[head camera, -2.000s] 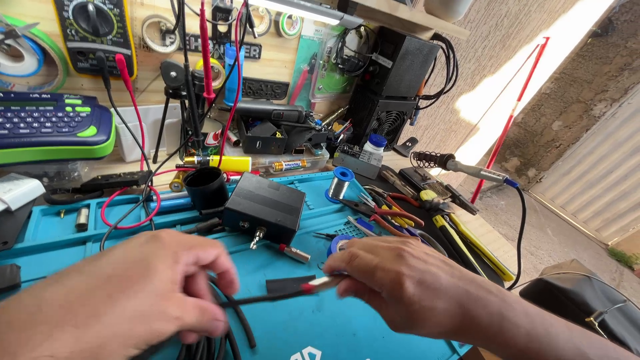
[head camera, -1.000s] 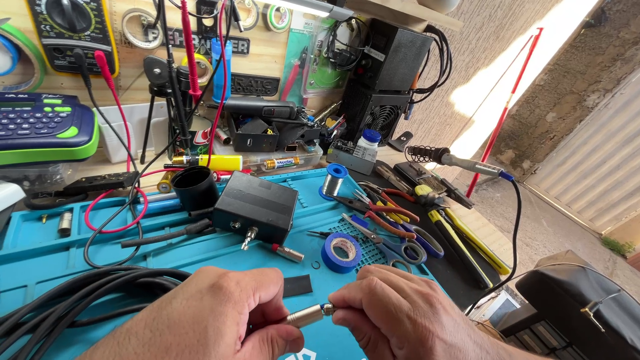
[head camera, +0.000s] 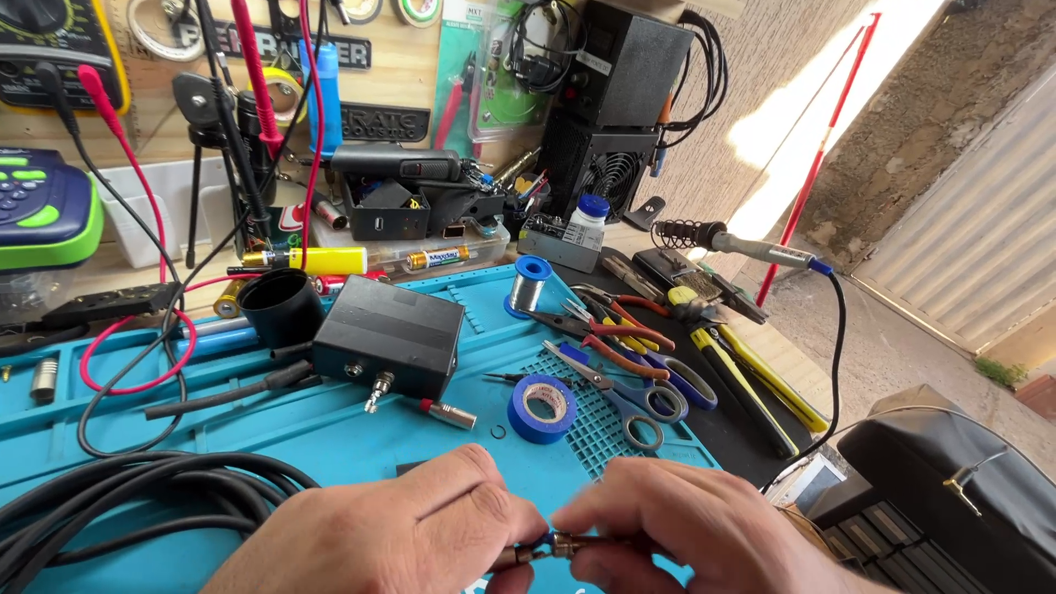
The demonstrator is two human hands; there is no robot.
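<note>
At the bottom centre, my left hand grips a metal cable connector, and a bit of blue shows at its end. My right hand closes on a second metal connector piece beside it; the fingers hide most of both, and whether they are joined cannot be told. Left of my left hand lies a coil of black cable. Above the hands on the blue mat are a black metal box with a plug in its side, a metal connector with a red ring and a roll of blue tape.
Scissors, red-handled pliers and a solder spool lie to the right of the box. A soldering iron rests in its spring holder at the right. A black cup and red and black test leads stand at left.
My hands have come together from farther apart. Two seconds ago a dark cable ran between them; one second ago a metal connector showed there. The view has moved closer.
</note>
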